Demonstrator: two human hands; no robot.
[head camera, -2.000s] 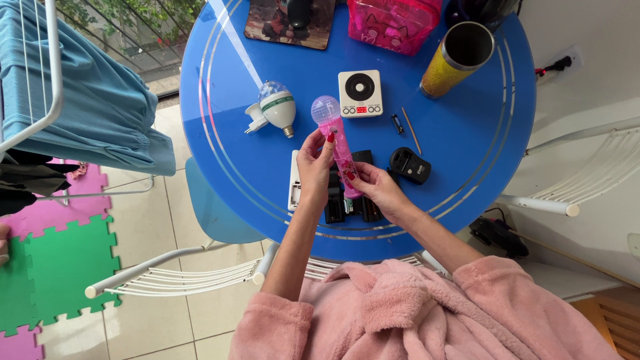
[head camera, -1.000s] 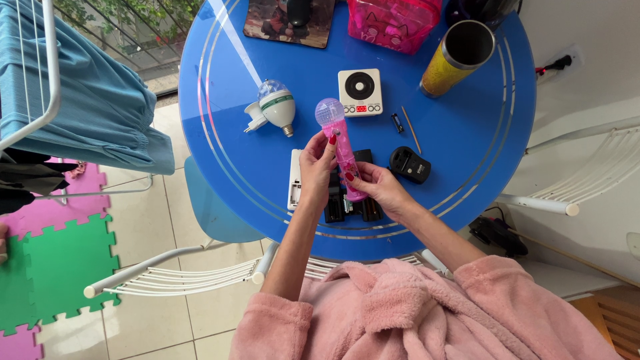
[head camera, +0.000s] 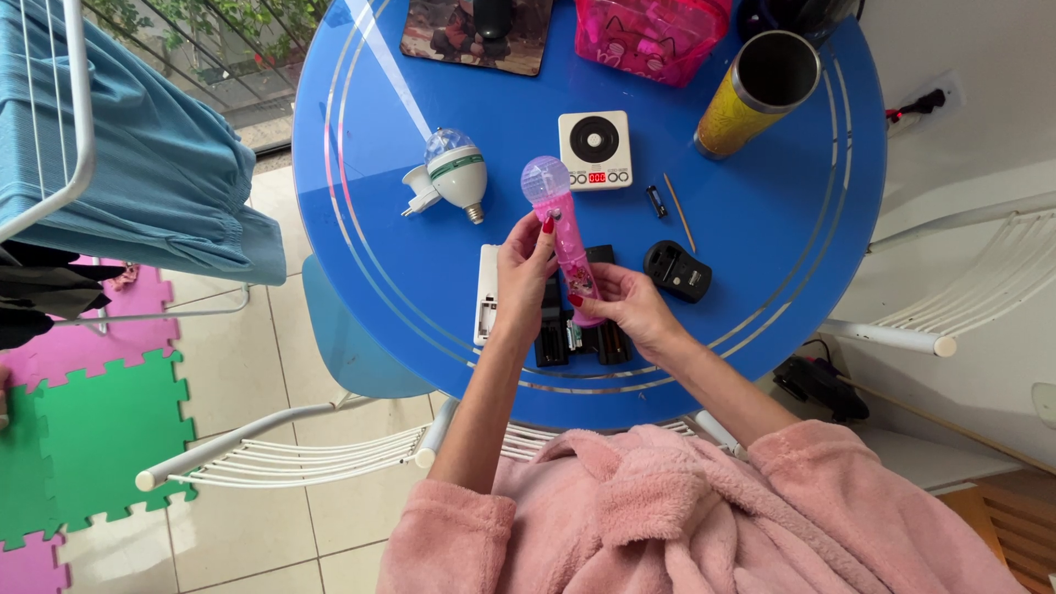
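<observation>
A pink toy microphone (head camera: 568, 235) with a clear lilac head is held tilted over the blue round table. My left hand (head camera: 530, 260) grips its upper part just below the head, and my right hand (head camera: 623, 301) holds its lower end. Beneath it lie black battery holders or remotes (head camera: 615, 342), partly hidden by the hands, with a battery (head camera: 573, 334) among them. A white device (head camera: 485, 309) with an uncovered battery bay rests beside my left hand. Right of my right hand lies an upturned black computer mouse (head camera: 677, 271).
A white device with a red display (head camera: 594, 150), a small battery (head camera: 656, 201), a thin wooden stick (head camera: 680, 212) and a disco bulb (head camera: 459, 175) lie beyond my hands. Farther off are a yellow tumbler (head camera: 730, 115), a pink translucent case (head camera: 643, 41) and a mouse pad (head camera: 437, 33).
The microphone has turned slightly in my hands, which stay in nearly the same place. The things on the table have not moved.
</observation>
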